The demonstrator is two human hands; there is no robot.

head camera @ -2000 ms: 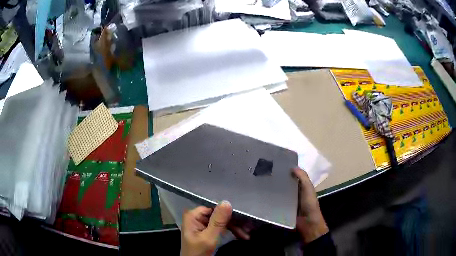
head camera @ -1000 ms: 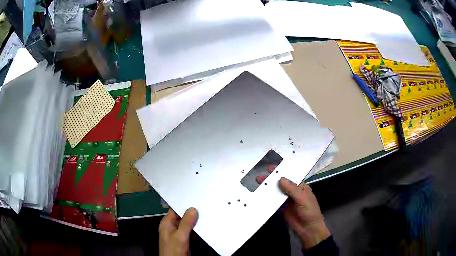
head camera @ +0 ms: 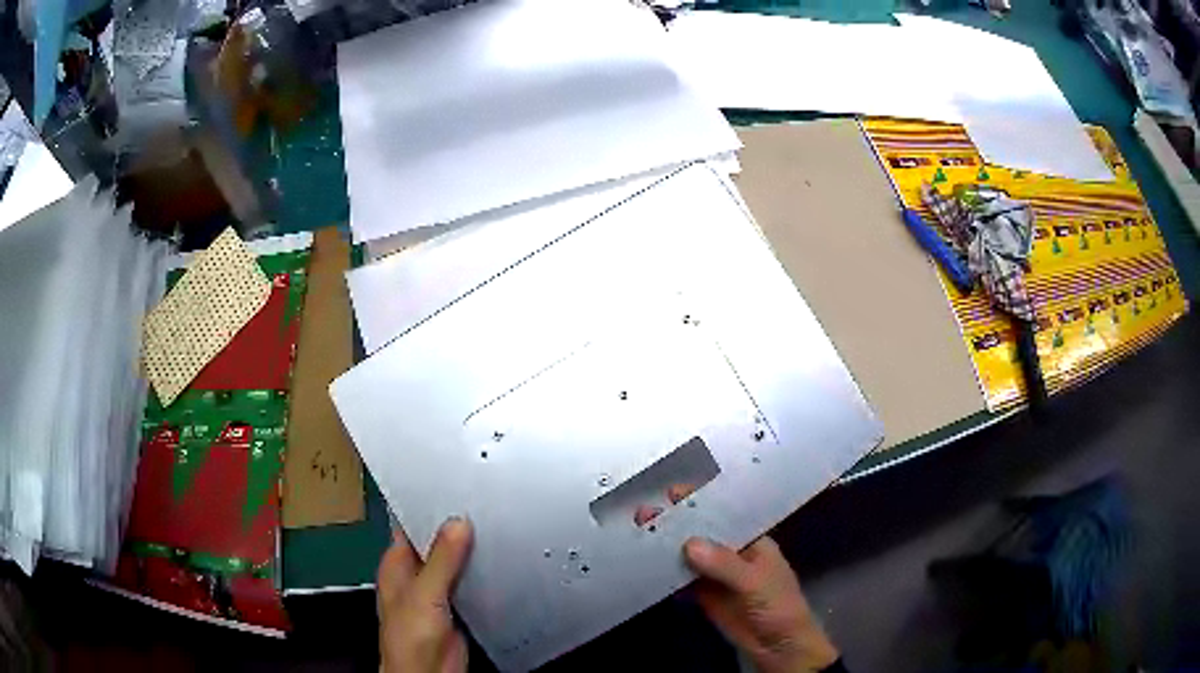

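Observation:
A silver metal plate [head camera: 566, 381] with a rectangular cutout, small holes and a faint rectangular outline is held over the bench's front edge, its face towards me. My left hand [head camera: 424, 598] grips its lower left edge, thumb on top. My right hand [head camera: 757, 598] grips its lower right edge, thumb on top; fingertips show through the cutout. The far part of the plate is over a white sheet [head camera: 408, 309]. Whether it touches the sheet I cannot tell.
White sheets [head camera: 526, 118] lie behind. Tan cardboard [head camera: 842, 276] is at right, then a yellow printed sheet [head camera: 1092, 289] with a crumpled rag [head camera: 1000, 243], blue tool [head camera: 937, 250] and black handle [head camera: 1030, 362]. At left are a red-green sheet [head camera: 204, 506], dotted card [head camera: 204, 316] and translucent sleeves [head camera: 66, 368].
The plate was tilted and dark, then turned to show its bright face. It has since turned slightly, and its outline shows now. Both hands still hold it and have shifted a little left.

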